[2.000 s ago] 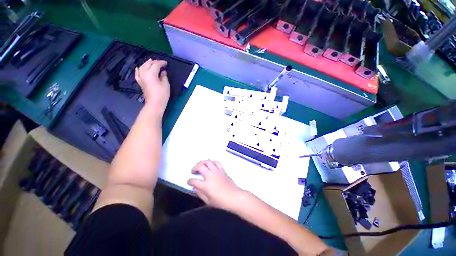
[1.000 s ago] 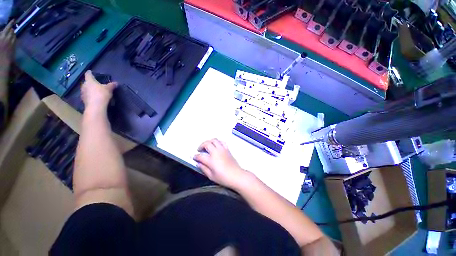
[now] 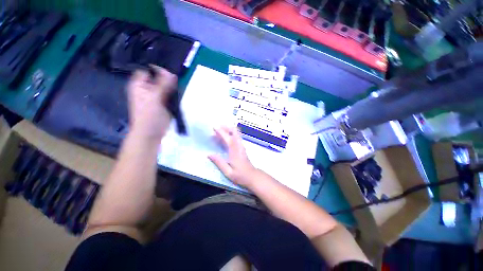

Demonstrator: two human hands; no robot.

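My left hand [image 3: 151,100] is bare and blurred, between the black parts tray [image 3: 79,100] and the white sheet. It holds a black cover strip [image 3: 175,112], which hangs tilted over the sheet's left edge. My right hand [image 3: 234,159] is over the white sheet [image 3: 198,106] with its fingers apart and nothing in it. Several white channel housings [image 3: 259,98] lie in a staggered row on the sheet. A black strip [image 3: 262,136] lies along the nearest housing. The electric screwdriver [image 3: 392,108] hangs at the right, its bit pointing left.
A grey ledge [image 3: 227,32] with a red mat and black brackets runs behind the sheet. The screw feeder [image 3: 344,143] and small-parts carton [image 3: 392,196] are at the right, crossed by a black cable [image 3: 384,200]. A carton of black units [image 3: 26,233] is lower left.
My left hand has moved right from the tray to the sheet's edge, carrying a black strip. My right hand's fingers have spread. The camera view has shifted slightly.
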